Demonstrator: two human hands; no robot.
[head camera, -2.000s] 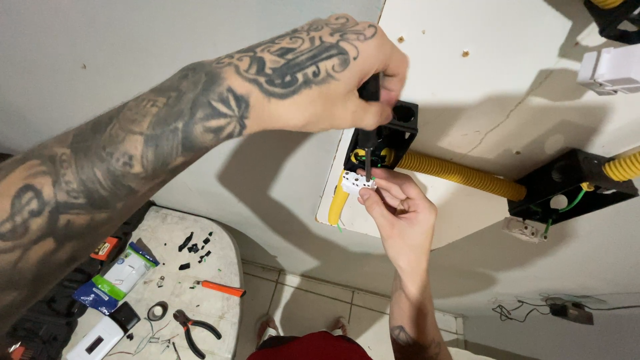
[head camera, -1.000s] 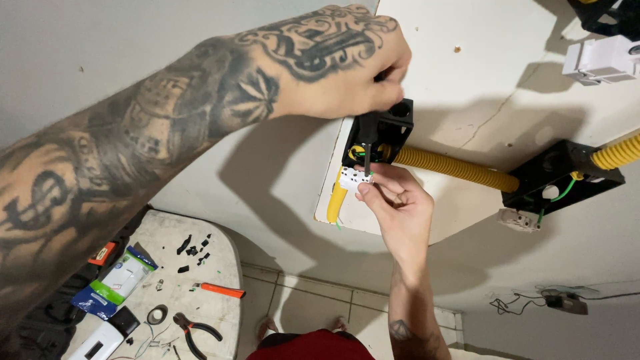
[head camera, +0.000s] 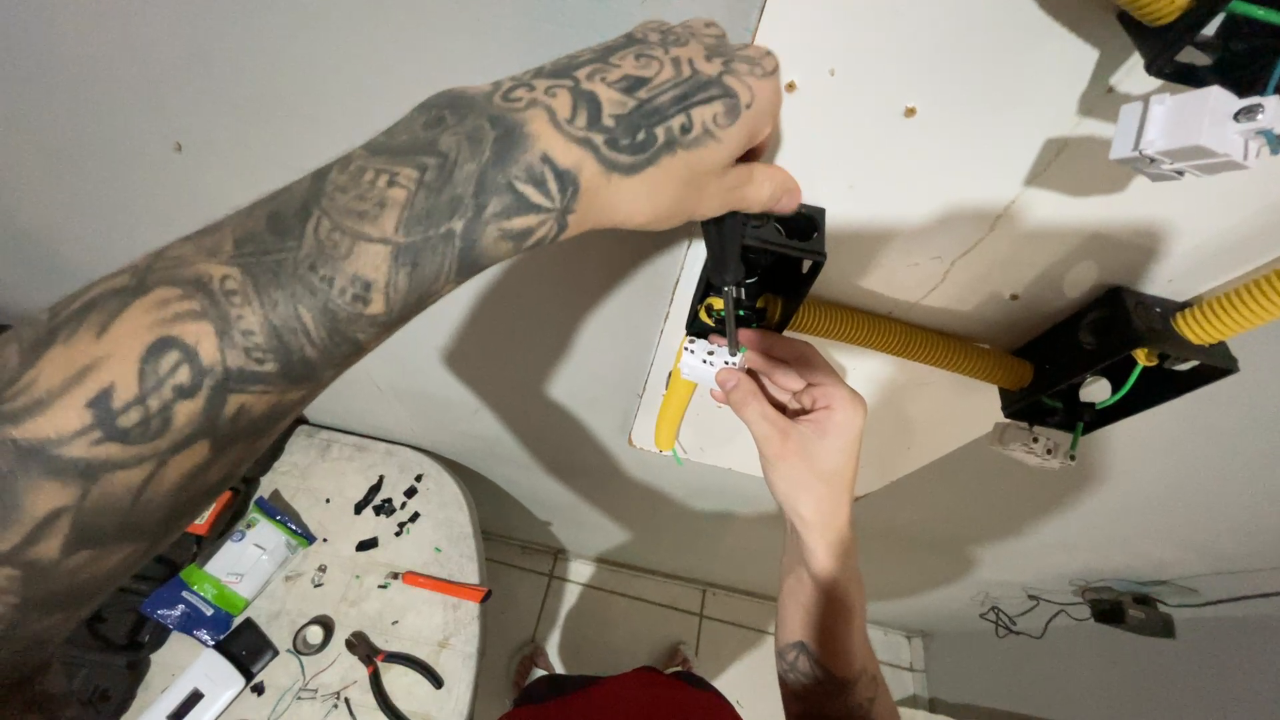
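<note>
My left hand (head camera: 690, 130), on the tattooed arm reaching in from the left, is closed around the upper end of a black-handled screwdriver (head camera: 728, 250). The screwdriver's shaft points down onto a white electrical socket module (head camera: 708, 362), at a terminal where a bit of green wire shows. My right hand (head camera: 800, 400) pinches this module between thumb and fingers just below a black electrical box (head camera: 800, 235). Wires show inside the box. A yellow corrugated conduit (head camera: 900, 340) runs from it to a second black box (head camera: 1120, 350); another yellow conduit piece (head camera: 676, 405) hangs beneath.
Lower left, a table (head camera: 450, 520) holds pliers (head camera: 385, 670), an orange utility knife (head camera: 440, 585), a tape roll (head camera: 313, 635), a plastic packet (head camera: 240, 560) and black scraps. White modules hang at the second box (head camera: 1035, 445) and upper right (head camera: 1190, 130). A black device with cables (head camera: 1130, 612) is lower right.
My left hand has turned and shifted on the screwdriver since the oldest frame, and more of the handle shows below it. My right hand keeps its pinch on the white module.
</note>
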